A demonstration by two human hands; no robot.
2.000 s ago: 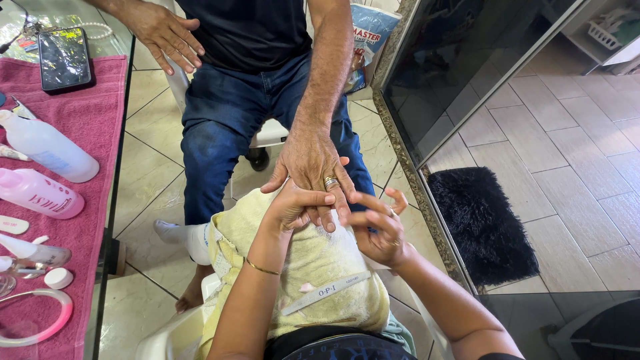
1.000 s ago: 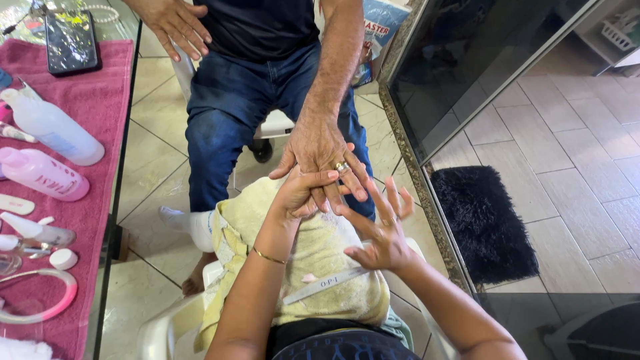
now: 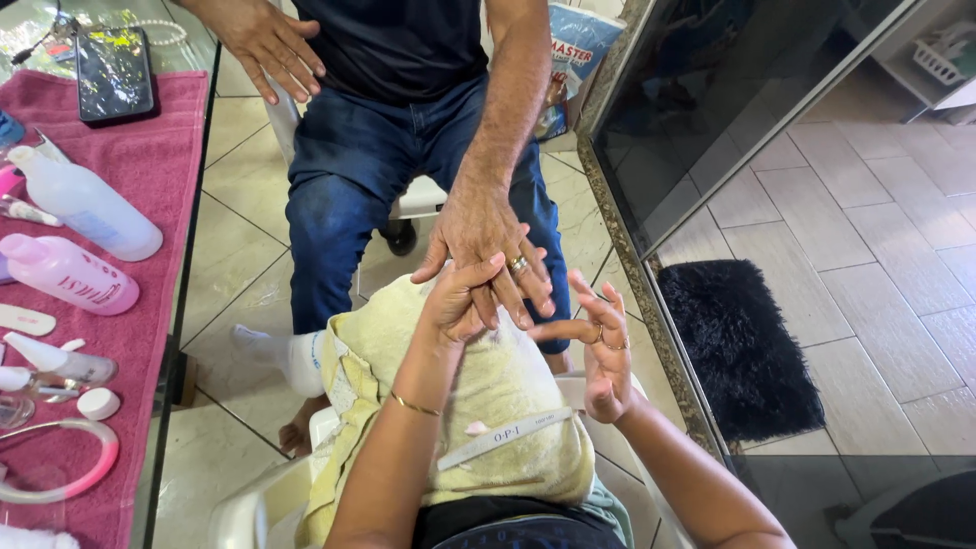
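Observation:
My left hand grips the fingers of another person's hand, which lies palm down and wears rings on one finger. To the right, my right hand is raised with its fingers apart, holding nothing; its index fingertip meets or nearly meets a fingertip of that hand. Beneath, a yellow towel covers a cushion-like bulk on my lap. A nail file lies on the towel, beside a small pale pink piece and a thin wooden stick.
At left, a glass table with a pink towel bears a white bottle, a pink bottle, small bottles, a white cap and a phone. The person's other hand hovers near the table. A black shaggy mat lies at right.
My right hand has turned, and its index finger now points left toward the person's fingertips. My left hand keeps its hold on the person's fingers.

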